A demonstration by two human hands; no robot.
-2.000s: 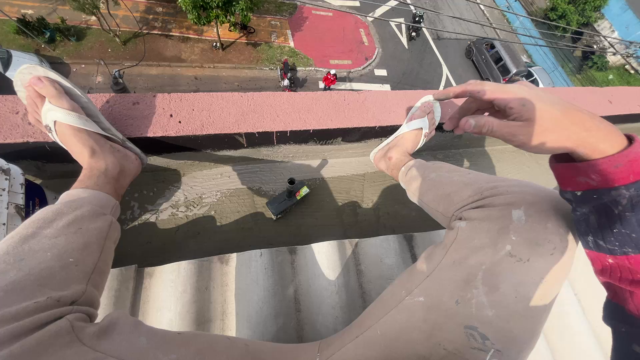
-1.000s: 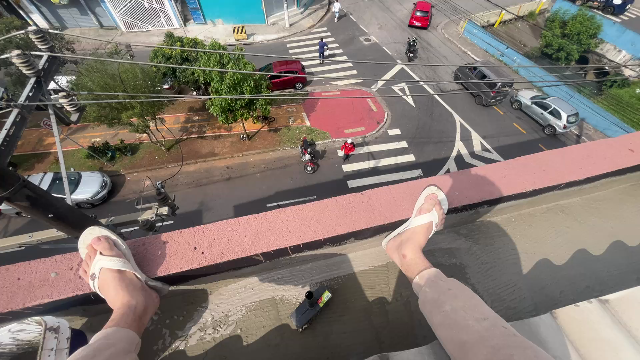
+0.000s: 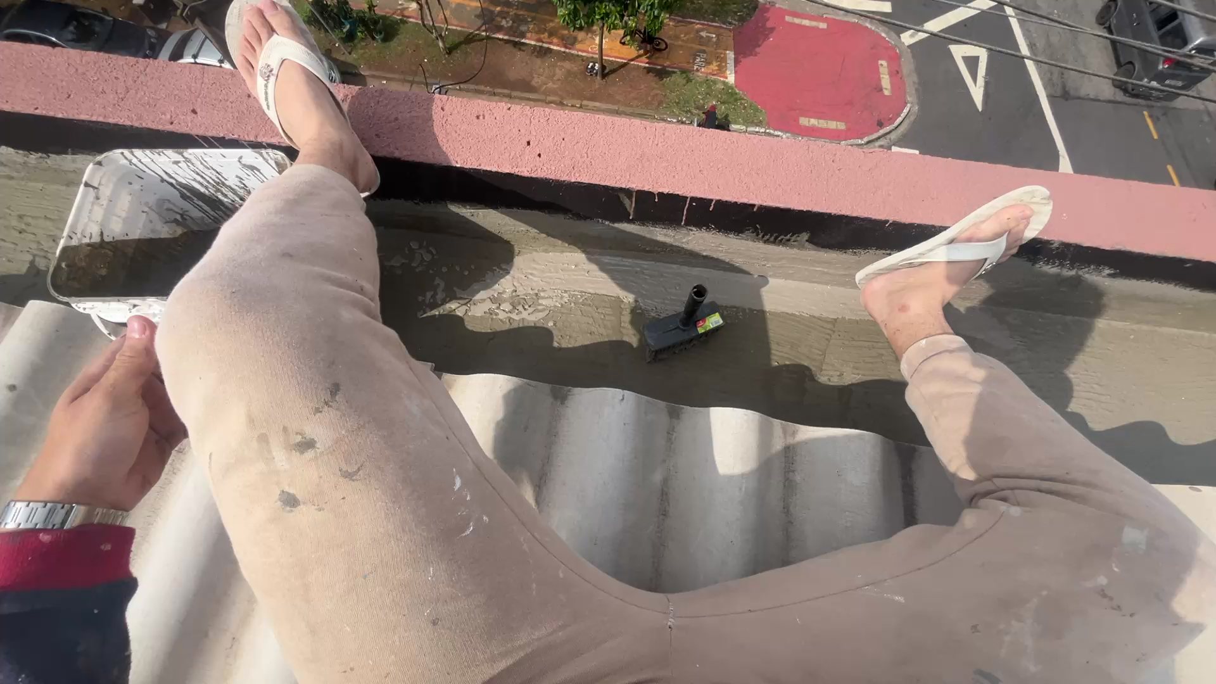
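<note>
My left hand (image 3: 109, 427), with a metal watch at the wrist, is at the left beside my knee. Its thumb and fingers close at the lower edge of a white plastic bucket (image 3: 180, 180), apparently on its thin handle (image 3: 106, 325). Dark splashes mark the bucket, and dark matter lies inside; my leg hides its right part. A black brush head (image 3: 682, 330) with an upright handle socket and a small coloured label lies in the gutter between my feet. My right hand is out of view.
Corrugated roof sheets (image 3: 608, 475) lie under my legs. A grey cement gutter (image 3: 570, 313) runs beside a pink-topped parapet (image 3: 608, 147), where my sandalled feet rest. Beyond the parapet is a drop to a street with cars, a tree and overhead wires (image 3: 1045, 52).
My right hand, near the right foot two seconds ago, has left the view. My left hand has come into view at the bucket. The view has swung down and left.
</note>
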